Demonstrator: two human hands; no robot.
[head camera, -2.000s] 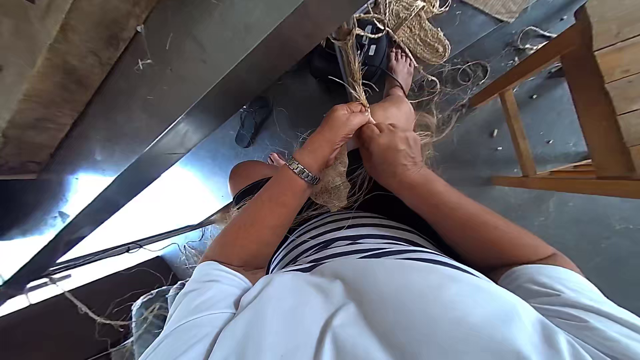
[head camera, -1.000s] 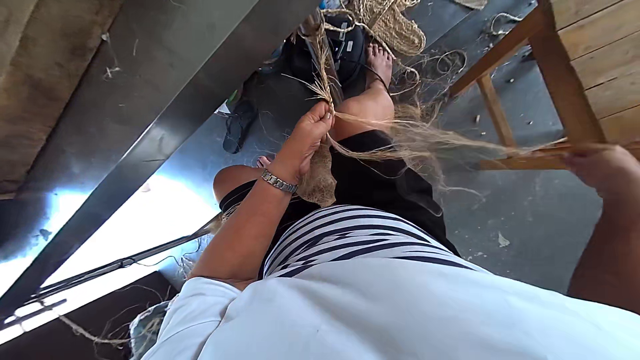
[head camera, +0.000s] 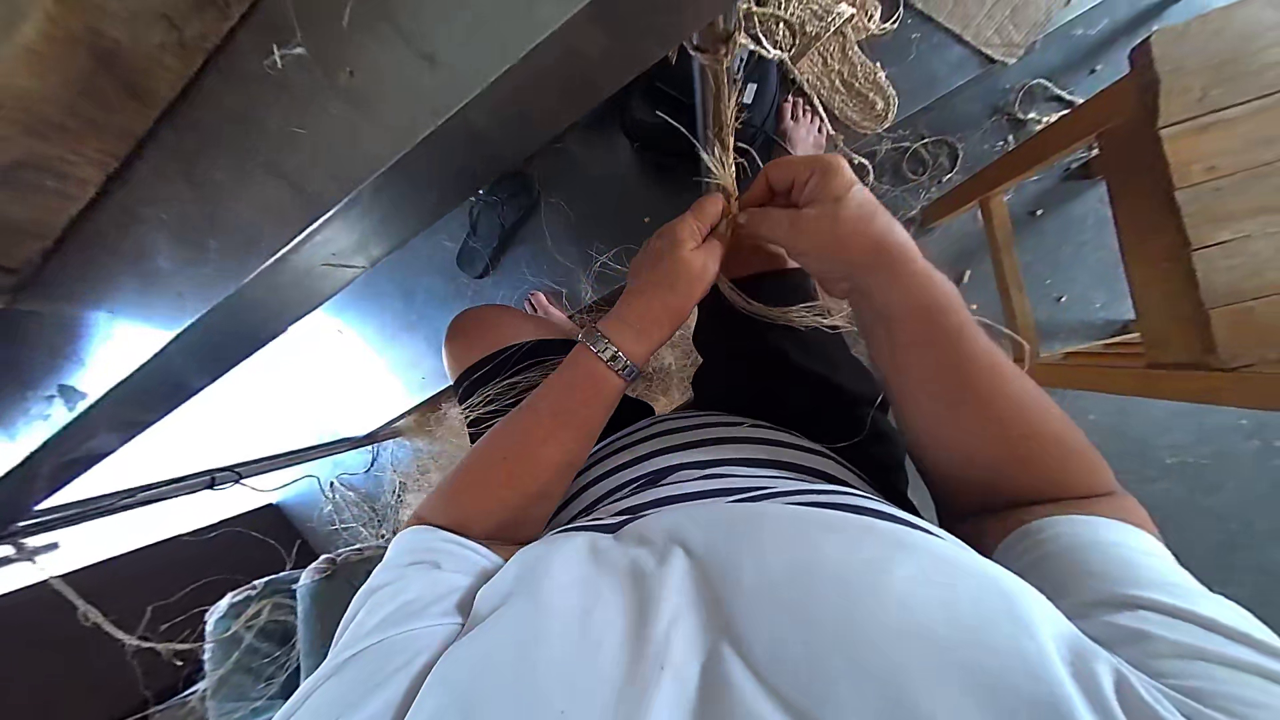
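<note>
A bundle of tan plant fibres (head camera: 722, 130) runs down from a metal bar at the top centre, with loose ends sticking out. My left hand (head camera: 682, 255), with a metal watch on its wrist, grips the lower end of the bundle. My right hand (head camera: 815, 215) pinches the same fibres just to the right, the two hands nearly touching. Below them a loose hank of fibre (head camera: 785, 308) trails over the dark shorts. The fingertips partly hide where the strands meet.
A large metal beam (head camera: 330, 225) crosses the left side. At right stands a wooden slatted bench (head camera: 1145, 220). A woven fibre sole (head camera: 850, 75) and coils of cord (head camera: 915, 165) lie near my bare foot. A black sandal (head camera: 497, 222) rests on the floor.
One second ago my right hand was far out to the right, with fibre strands stretched towards it; it is back beside my left hand. My left hand has kept its grip near the bundle.
</note>
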